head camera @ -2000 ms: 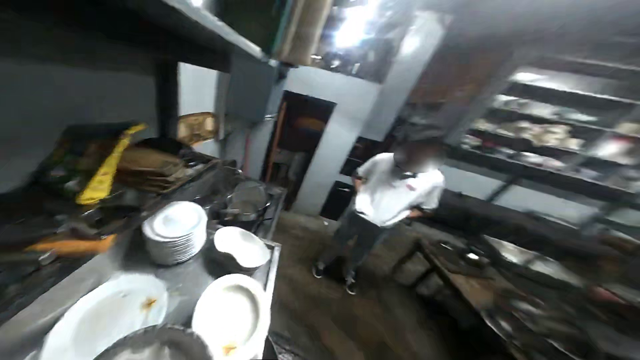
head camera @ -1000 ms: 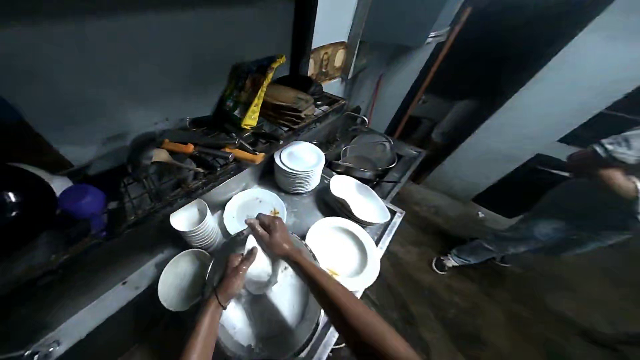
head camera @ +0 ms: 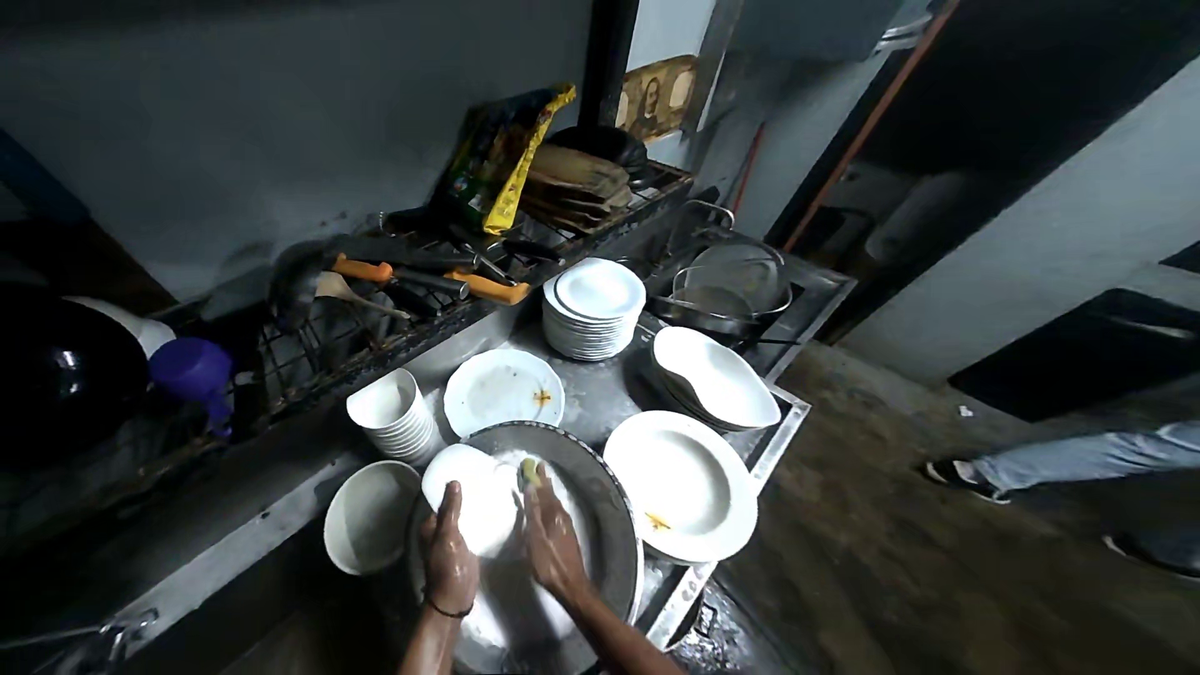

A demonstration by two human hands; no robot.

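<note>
My left hand [head camera: 452, 558] grips the near left edge of a white dish [head camera: 472, 495], tilted over a large round metal basin [head camera: 614, 562]. Just right of the dish, my right hand [head camera: 551, 534] has a small yellow-green scouring pad [head camera: 531, 471] at its fingertips. Glare in the basin hides the dish's exact outline. Left of the basin are a white bowl [head camera: 372, 518] and a stack of white cups [head camera: 394, 417]. Behind it lies a white plate [head camera: 504, 392] with an orange mark. A wide white dish [head camera: 680, 483] sits to its right.
Stacked small plates [head camera: 594, 309], curved white dishes [head camera: 717, 380] and metal pans with strainers [head camera: 731, 286] stand on the steel counter. A wire rack along the wall holds orange-handled utensils [head camera: 487, 287] and a purple jug [head camera: 191, 370]. A person's leg [head camera: 1078, 461] shows at far right.
Both hands, out of view two seconds ago, are over the basin. Since one second ago my right hand has moved away from my left, to the dish's right side. The view has swung down and right.
</note>
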